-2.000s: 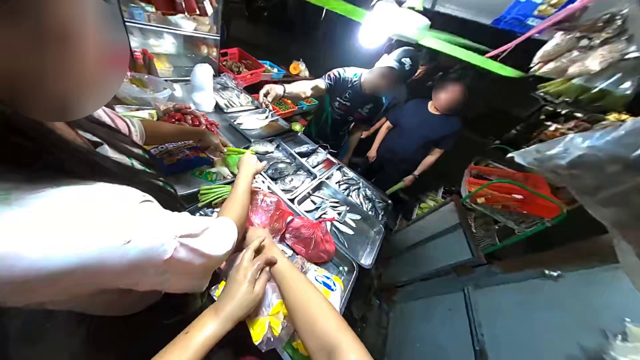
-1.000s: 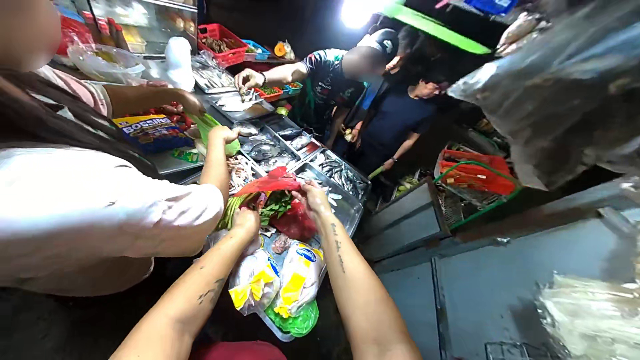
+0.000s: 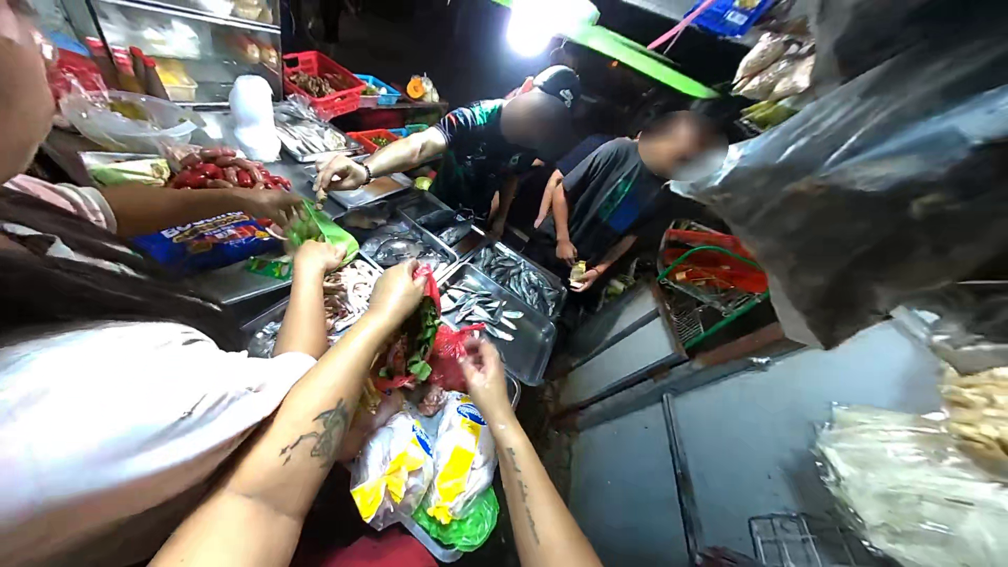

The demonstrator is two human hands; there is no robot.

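My left hand (image 3: 398, 295) grips the rim of a red plastic bag (image 3: 430, 285), raised over the front of the fish stall. Leafy greens (image 3: 425, 335) and reddish contents show at the bag's opening. My right hand (image 3: 482, 374) pinches the bag's other edge, lower and to the right. Just below lie two clear bags with yellow and white print (image 3: 461, 453), which hold something pale, and a green plastic bag (image 3: 465, 520) under them. Metal trays of small silver fish (image 3: 516, 276) are behind my hands. What fills the bottom of the red bag is hidden.
Close at my left, a person in a white shirt (image 3: 150, 425) holds a green bag (image 3: 331, 232). Across the trays, one person reaches over with an arm (image 3: 405, 153) and another holds something small. A large plastic sheet or bag (image 3: 858, 189) hangs at the right.
Two seconds ago my hands were together at the red bags; now they are apart, stretching one red bag's opening. My left hand has risen since a second ago, and greens show more plainly.
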